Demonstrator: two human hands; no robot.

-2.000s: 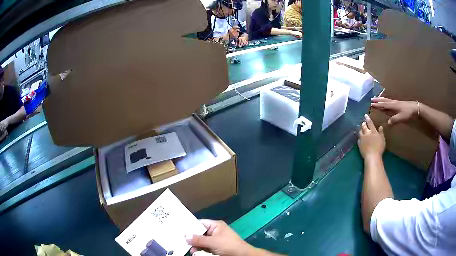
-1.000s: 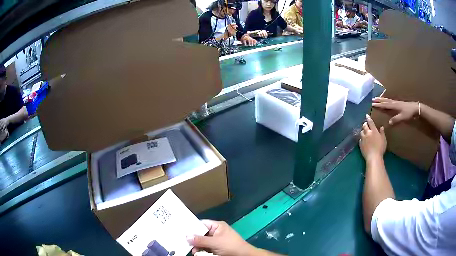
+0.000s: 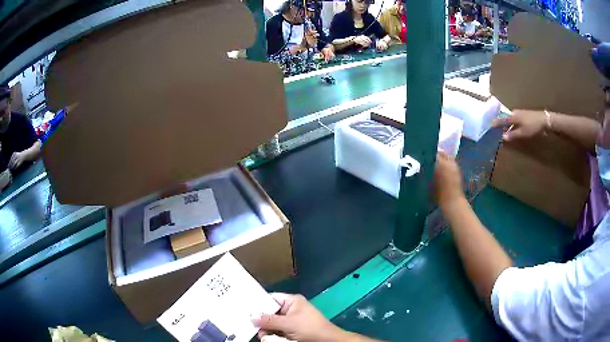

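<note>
My right hand (image 3: 297,319) comes in from the bottom edge and holds a white user manual (image 3: 217,304) by its right corner. The manual shows a QR code and a dark product picture. Behind it, an open brown carton (image 3: 221,284) stands on the belt with its lid flap (image 3: 164,107) upright. Inside the carton's white lining, a second manual (image 3: 182,214) lies partly over a small brown accessory box (image 3: 189,242) on a grey surface. My left hand is not in view.
A green post (image 3: 421,133) rises right of the dark conveyor belt (image 3: 328,220). White foam blocks (image 3: 364,157) sit behind it. A co-worker's hands (image 3: 447,177) reach toward them beside another brown carton (image 3: 542,167). Crumpled tan paper (image 3: 70,334) lies bottom left.
The open carton and the nearer foam block have moved left. The co-worker's hands have left the right carton and moved toward the foam blocks. My right hand and its manual have hardly moved.
</note>
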